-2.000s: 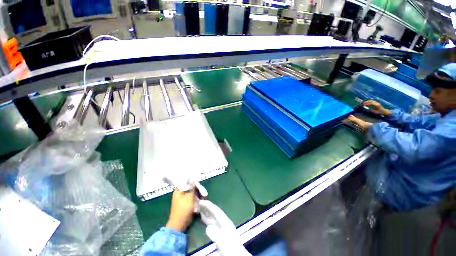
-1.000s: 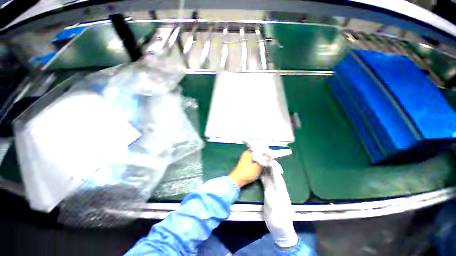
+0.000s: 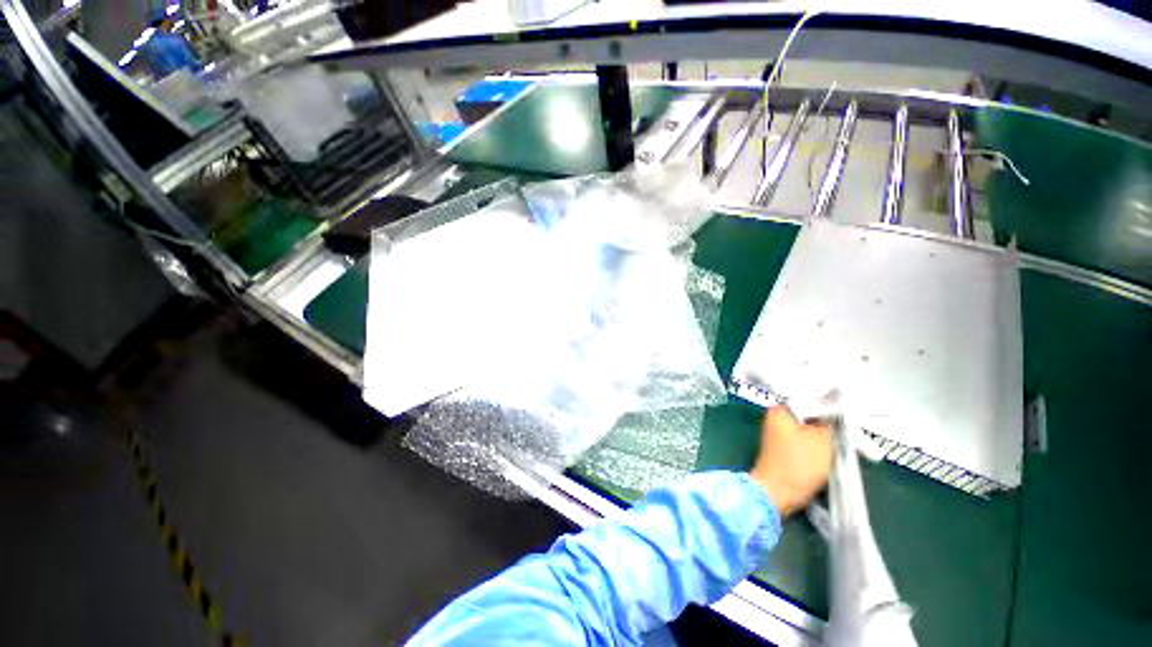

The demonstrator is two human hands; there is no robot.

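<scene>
A silver-white metal panel with small holes and a comb-like slotted front edge lies on the green bench. My left hand is bare and closed on white glove fabric at the panel's front edge. My right hand wears a long white glove and meets the left one. Its fingers are blurred and partly hidden, so their grip cannot be told. A second white panel lies on a crumpled clear bubble wrap bag to the left.
Conveyor rollers stand behind the panel, under a long white shelf. A small grey bracket lies right of the panel. The bench's pale metal edge runs below my arms. A grey floor with a yellow-black line is at left.
The view has swung left, so the blue stack and the coworker at right are out of the picture. My hands remain together at the panel's front edge.
</scene>
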